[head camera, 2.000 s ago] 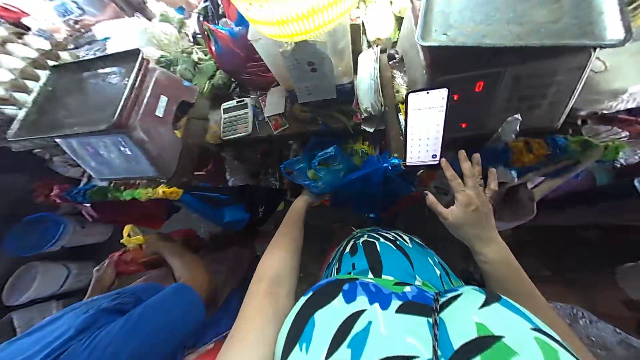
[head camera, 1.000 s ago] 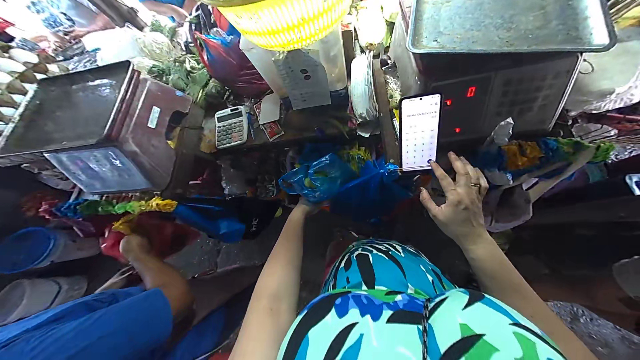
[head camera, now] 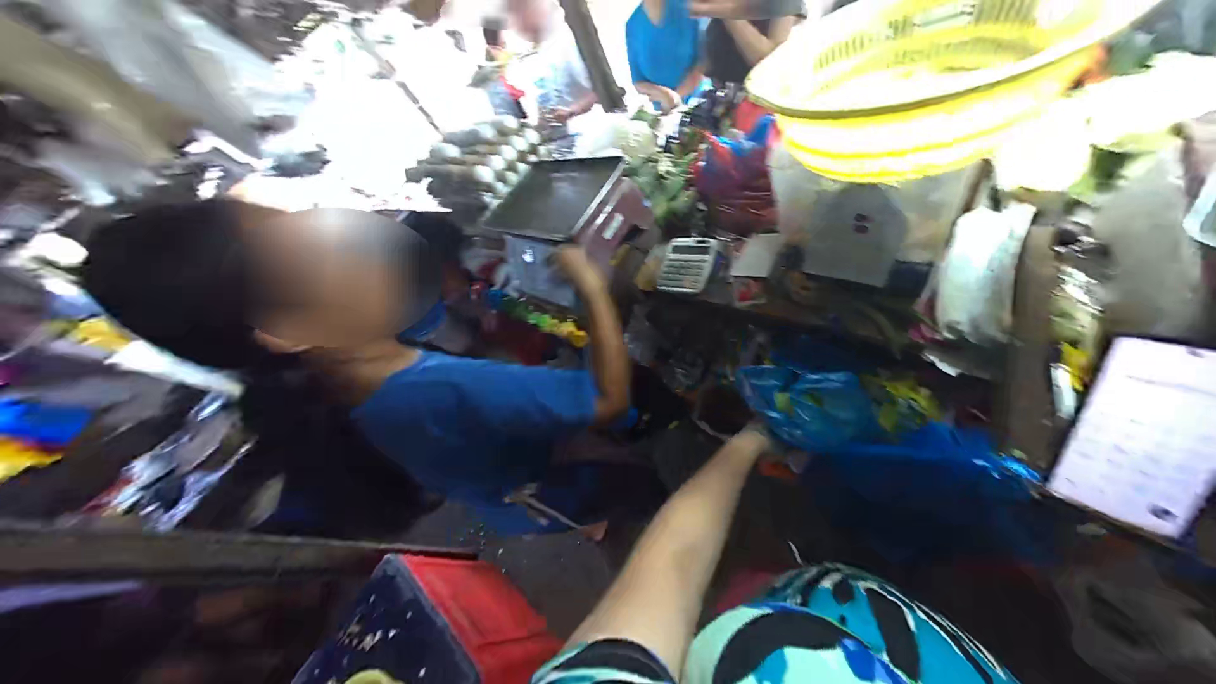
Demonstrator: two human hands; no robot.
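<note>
My left hand (head camera: 752,441) is at the left edge of a blue plastic bag (head camera: 807,404), low in front of the counter; the bag hides its fingers, so its grip does not show. My right hand is out of the frame. A phone (head camera: 1140,432) with a lit calculator screen leans at the far right, with no hand seen on it. On the counter lies a white desk calculator (head camera: 688,265), and to its right are small cards (head camera: 750,271).
A person in a blue shirt (head camera: 475,408) sits at my left, one arm raised toward a weighing scale (head camera: 560,214). Above the counter hangs a yellow plastic basket (head camera: 912,114). Below stands a red box (head camera: 484,608). Eggs (head camera: 484,157) sit behind the scale.
The view has swung far to the left. The phone is now near the right edge, and my right hand has left the view. The co-worker's hand, earlier at a red bag, is now raised near the scale.
</note>
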